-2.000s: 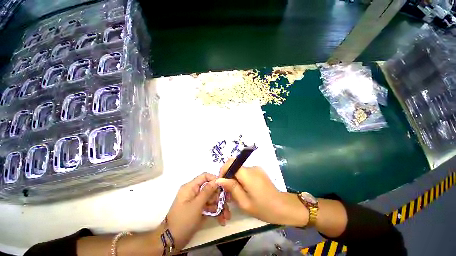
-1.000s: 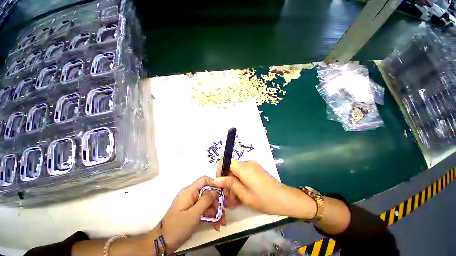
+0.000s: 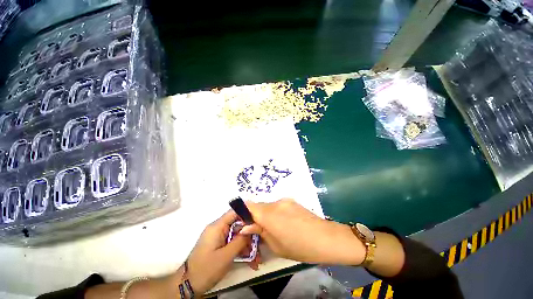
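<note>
My left hand (image 3: 213, 248) holds a small whitish rounded-square plastic frame (image 3: 253, 250) in its fingertips, near the front edge of the white sheet (image 3: 204, 152). My right hand (image 3: 286, 229) grips a slim black tool (image 3: 240, 210), its upper end tilted to the left. The tool's lower end is hidden by my right fingers at the frame's upper edge. Small dark blue-black bits (image 3: 263, 177) lie scattered on the sheet just beyond my hands.
Clear blister trays (image 3: 146, 169) holding frames are stacked at left. Loose pale yellow bits (image 3: 263, 104) spread behind the work spot. Clear plastic bags (image 3: 403, 105) lie on the green mat (image 3: 374, 187). More trays (image 3: 497, 99) stand at right. A pale post (image 3: 412, 35) rises behind.
The black tool has swung from upright to leaning left, and my right hand has turned over the frame's upper edge. The frame stays in my left hand. The whole view has shifted slightly.
</note>
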